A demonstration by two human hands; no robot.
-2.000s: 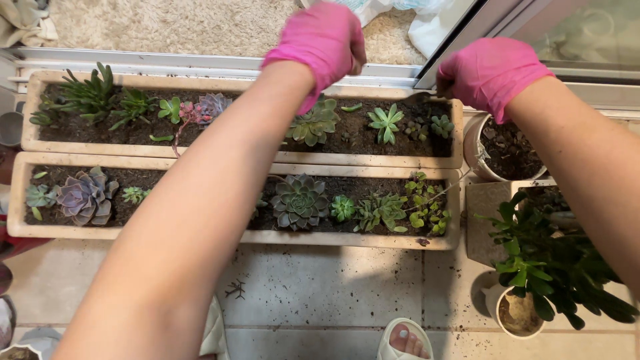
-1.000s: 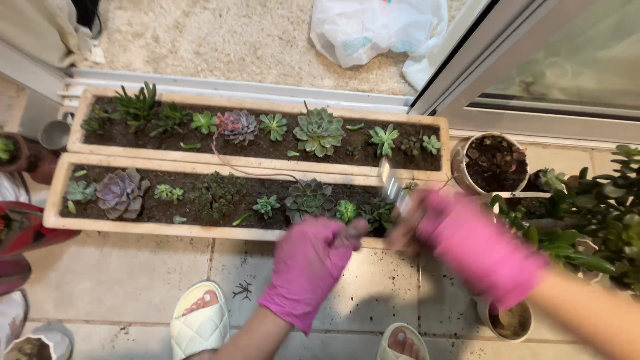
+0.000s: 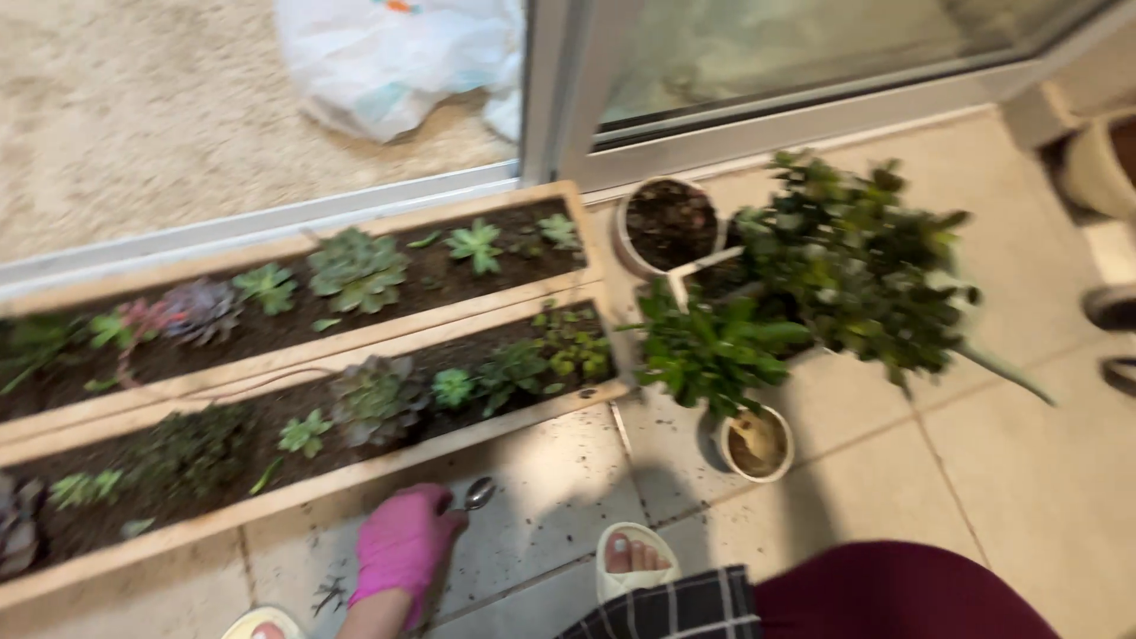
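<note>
My left hand (image 3: 406,543), in a pink glove, is low over the floor tiles in front of the nearer planter, its fingers closed on a metal spoon (image 3: 479,493) whose bowl points up and right. My right hand is out of the frame. Two long rectangular planters hold soil and succulents: the farther planter (image 3: 568,191) lies against the door track, the nearer planter (image 3: 497,430) beside it. A purple-grey rosette (image 3: 377,399) and a small bright green rosette (image 3: 453,388) grow in the nearer one. A thin reddish stem (image 3: 257,383) lies across both planters.
Right of the planters stand a round pot of soil (image 3: 670,226), a leafy green plant (image 3: 719,342), a bushier plant (image 3: 861,266) and a small pot (image 3: 756,444). A white plastic bag (image 3: 399,62) lies on the carpet beyond the sliding door's frame (image 3: 543,89). Soil crumbs dot the tiles.
The view has shifted to the right. My left hand has moved down to the floor and now holds a spoon. My right hand, over the nearer planter a second ago, has left the view.
</note>
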